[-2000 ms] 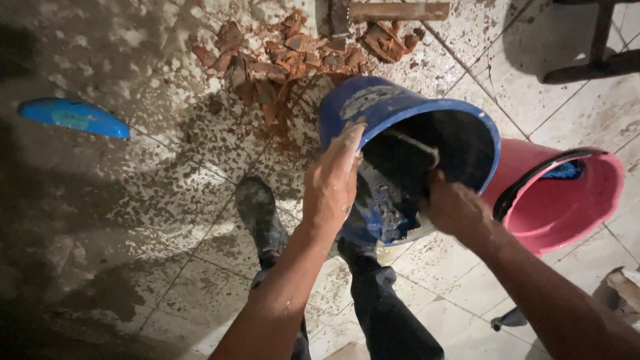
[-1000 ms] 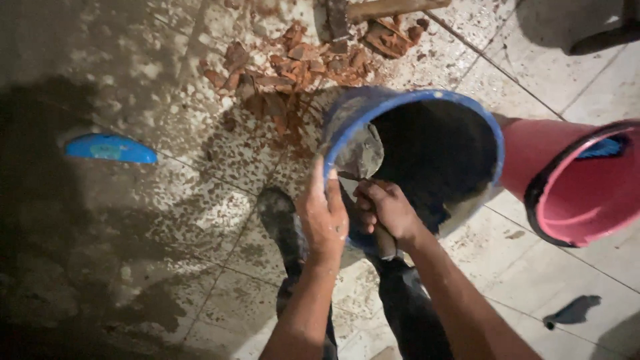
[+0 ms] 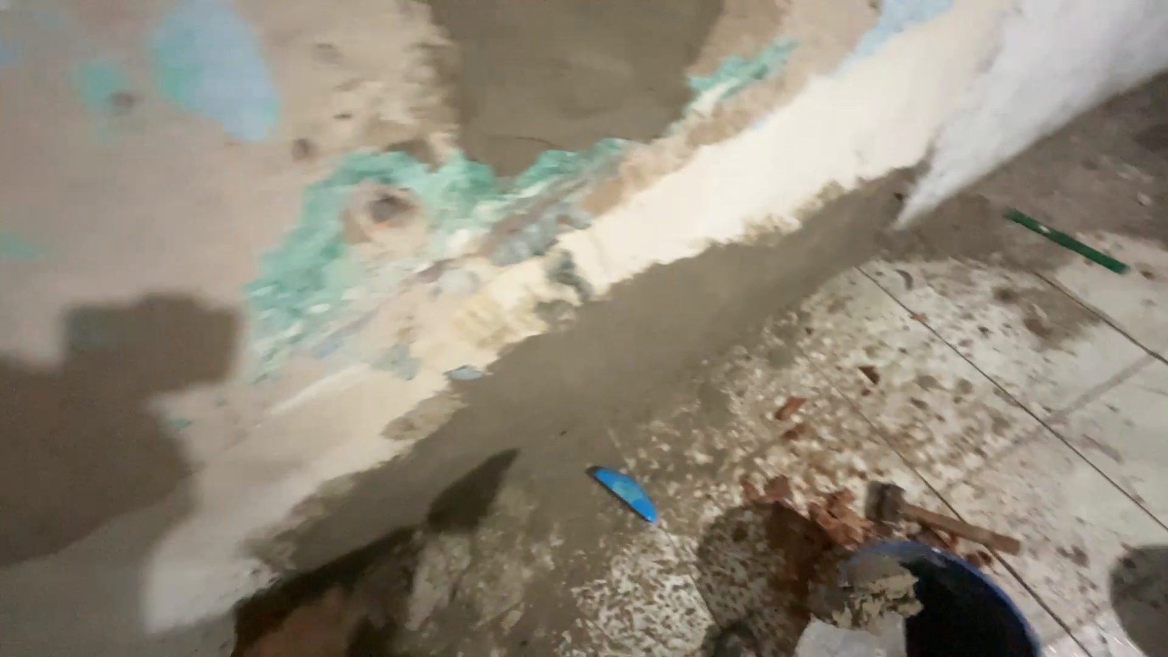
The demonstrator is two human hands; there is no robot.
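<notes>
Neither my left hand nor my right hand shows in the head view. At the bottom right edge stands a blue bucket [image 3: 976, 593], cut off by the frame, its inside dark. Over its left rim is a trowel blade [image 3: 849, 641] with a lump of grey mortar [image 3: 881, 593] on it; its handle and whatever holds it are hidden below the frame. A blue curved piece [image 3: 625, 493] lies on the floor left of the bucket. Above fills the view a wall [image 3: 310, 55] with peeling green and blue paint and a darker grey patch [image 3: 584, 82].
A hammer [image 3: 958, 529] with a wooden handle lies beyond the bucket, beside broken reddish fragments [image 3: 835, 516]. Grey mortar [image 3: 639, 338] runs along the wall's foot. A green strip [image 3: 1066, 241] lies on the spattered tile floor [image 3: 1031, 365] at the far right.
The view has swung strongly toward the wall. Both hands have left the view, as has the pink bucket. The trowel, earlier in my right hand at the blue bucket, now shows mortar on its blade.
</notes>
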